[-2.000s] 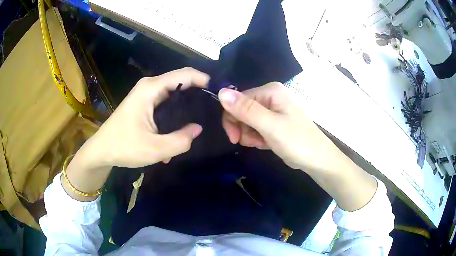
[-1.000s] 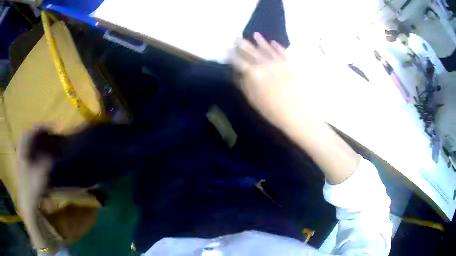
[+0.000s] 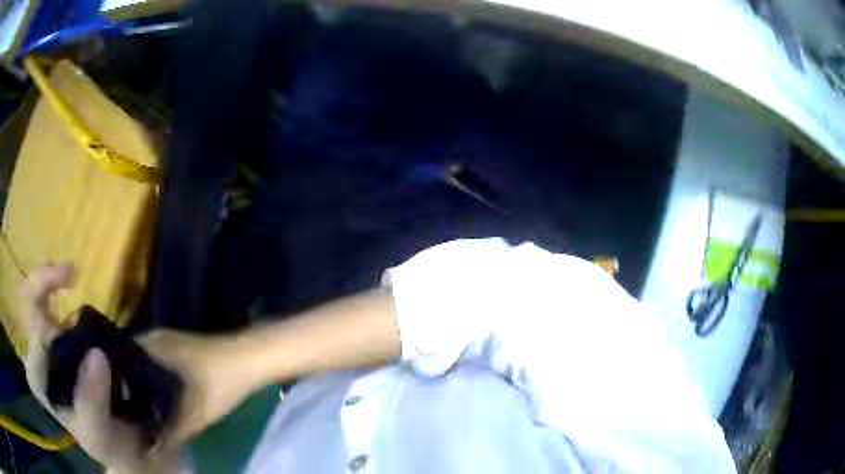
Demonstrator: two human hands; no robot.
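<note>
My left hand (image 3: 93, 407), blurred at the lower left, holds a bunched dark cloth piece (image 3: 111, 370) with its fingers curled round it. My right hand (image 3: 195, 380) reaches across my body and is at the right side of the same piece; its fingertips are hidden, so its grip cannot be told. Dark navy cloth (image 3: 352, 120) covers my lap and blends with the shadows. A slim pale pointed thing (image 3: 474, 188) lies on the dark cloth at the middle.
The white tabletop edge (image 3: 593, 37) curves across the top. A tan cloth (image 3: 79, 204) and yellow tubular frame (image 3: 93, 143) are at the left. Black-handled scissors (image 3: 712, 304) lie on a white and green booklet (image 3: 764, 267) at the right. A blue edge (image 3: 69, 26) shows at top left.
My right hand has left the tabletop and crossed to my left hand at the lower left. The view has shifted down, and scissors now show. The pale slip on the dark cloth is no longer clearly visible.
</note>
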